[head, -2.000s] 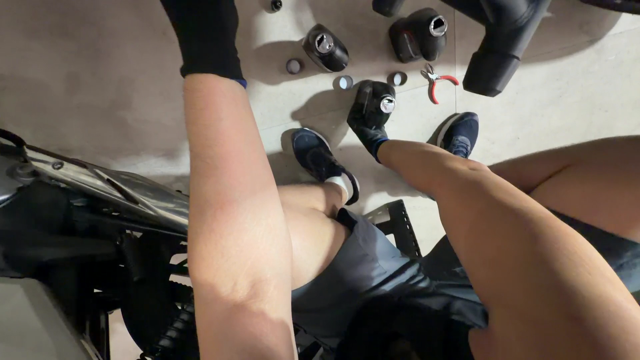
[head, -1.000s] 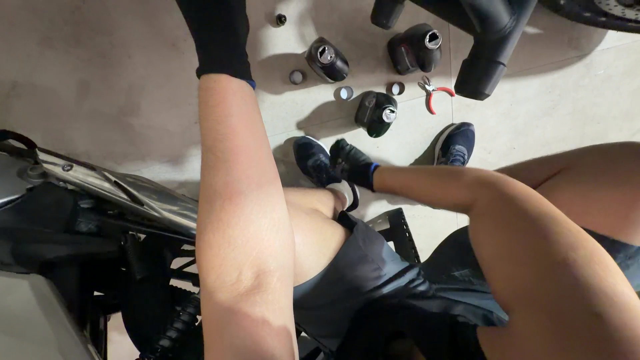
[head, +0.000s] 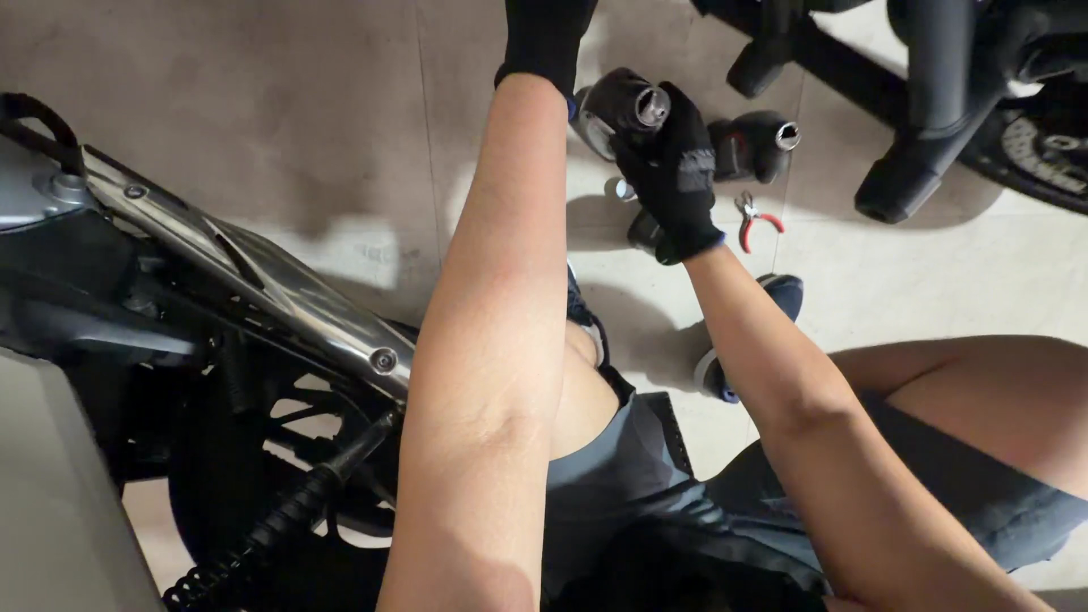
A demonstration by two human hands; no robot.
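Observation:
My right hand [head: 676, 170], in a black knit glove, is closed around the side of a black plastic bottle [head: 608, 102] with torn foil at its round mouth. Beyond the wrist of my left hand [head: 546, 42], also in a black glove, the top edge of the view cuts off the fingers. A second black bottle [head: 752, 146], its mouth likewise torn, stands right of my right hand. Part of a third dark bottle [head: 643, 231] shows behind my right wrist. Small pliers with red handles [head: 750, 223] lie on the floor near it. A round cap [head: 620, 189] lies below the held bottle.
At the left are a motorcycle's metal tube [head: 255, 272] and coil-spring shock absorber [head: 272, 518]. Black vehicle parts [head: 901, 170] and part of a wheel [head: 1045, 157] stand at the upper right. My shoe [head: 782, 297] rests on the tiled floor near the pliers.
My right hand let go of one bottle, drew back to my shoe, and has now moved out to grip the upper left bottle of the group. My left arm remains stretched toward the top edge.

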